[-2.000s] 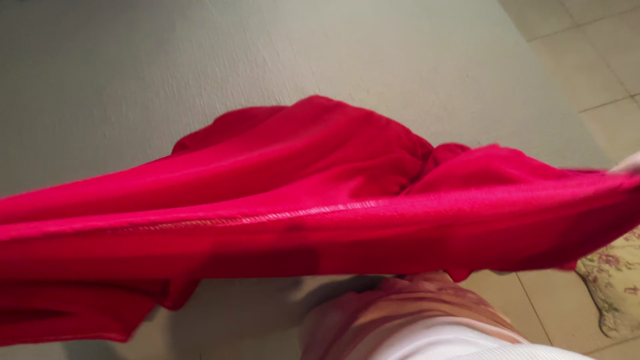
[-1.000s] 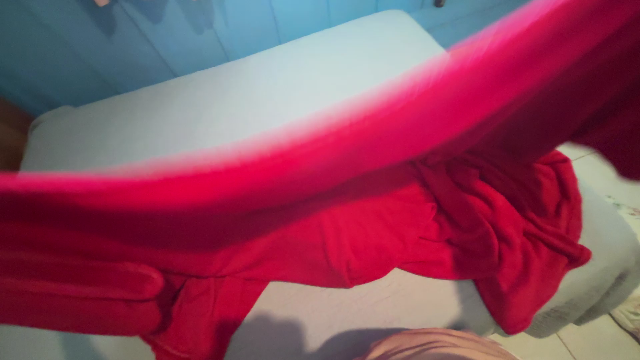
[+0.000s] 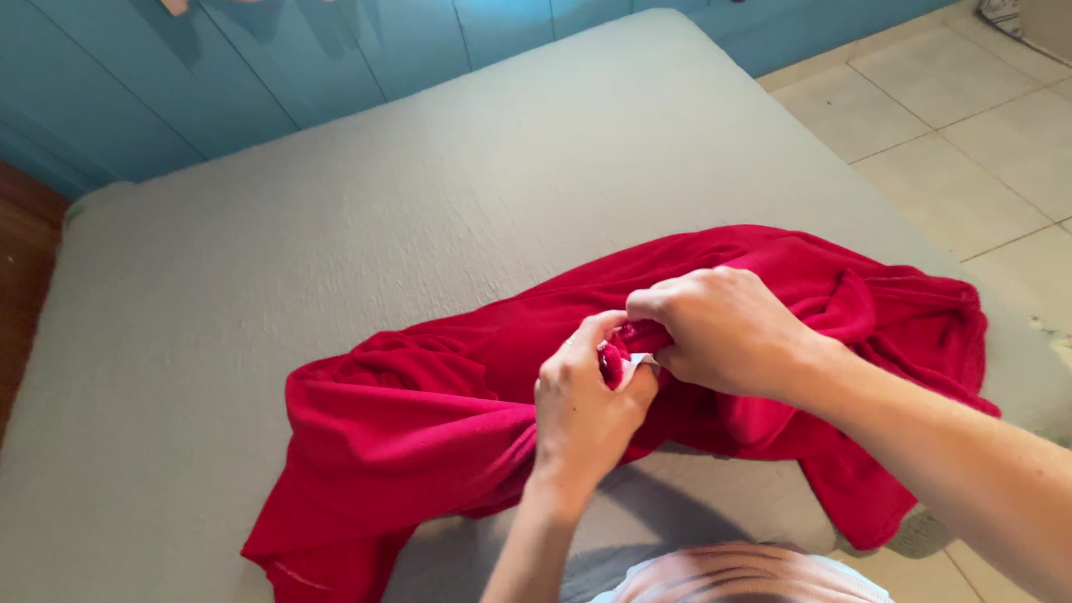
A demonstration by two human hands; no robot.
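A large red cloth (image 3: 402, 435), seemingly soft fabric, lies bunched across the near part of a bed with a pale grey fitted sheet (image 3: 335, 234). Both hands meet over the cloth's middle. My left hand (image 3: 590, 398) grips a gathered part of it, fingers curled round the folds, and a ring shows on one finger. Pinched between the hands is a small white tag (image 3: 641, 360), attached to the cloth as far as I can see. My right hand (image 3: 720, 331) is closed on the red fabric just right of the left hand, its fingertips partly hidden.
Behind the bed runs a blue plank wall (image 3: 402, 50). Brown wood (image 3: 25, 243) stands at the left edge. Pale floor tiles (image 3: 988, 176) lie beyond the bed's right side. The wearer's clothing (image 3: 737, 578) shows at the bottom.
The cloth, stretched wide across the view before, now lies bunched on the bed. Both hands have come together at its middle, where the white tag now shows.
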